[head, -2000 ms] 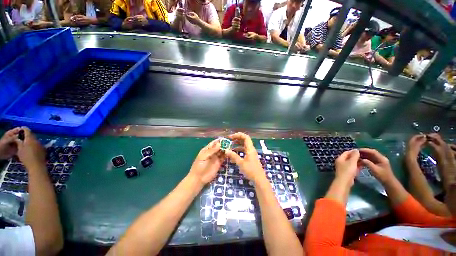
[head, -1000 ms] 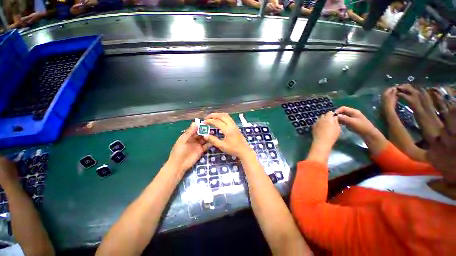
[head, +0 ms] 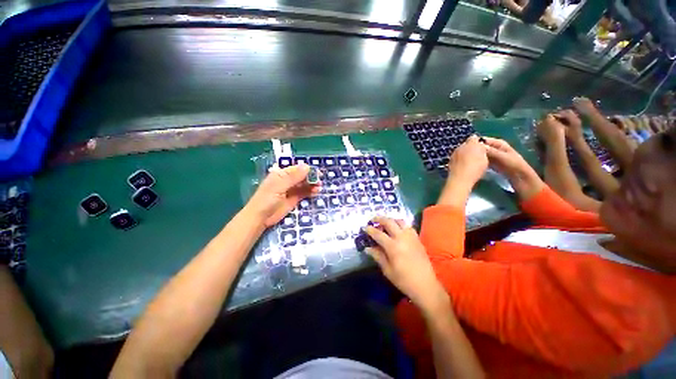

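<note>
The clear backing sheet (head: 337, 255) with rows of black squares lies on the green bench in front of me. My left hand (head: 285, 192) is over the sheet's upper left part and holds a small square electronic part (head: 313, 175) at its fingertips. My right hand (head: 393, 248) is at the sheet's lower right corner, its fingertips on a small dark part (head: 365, 238). Whether they grip it is hard to tell. White tabs (head: 282, 150) stick out at the sheet's far edge.
Several loose square parts (head: 145, 197) lie on the bench to the left. A blue tote (head: 55, 81) stands at the far left. The conveyor belt (head: 244, 81) runs beyond the bench. A person in orange sleeves (head: 445, 240) works close on my right at another sheet (head: 439, 141).
My hands have come apart. My left hand keeps the small part, and my right hand has moved down and right to the sheet's corner. The view has tilted down and turned right.
</note>
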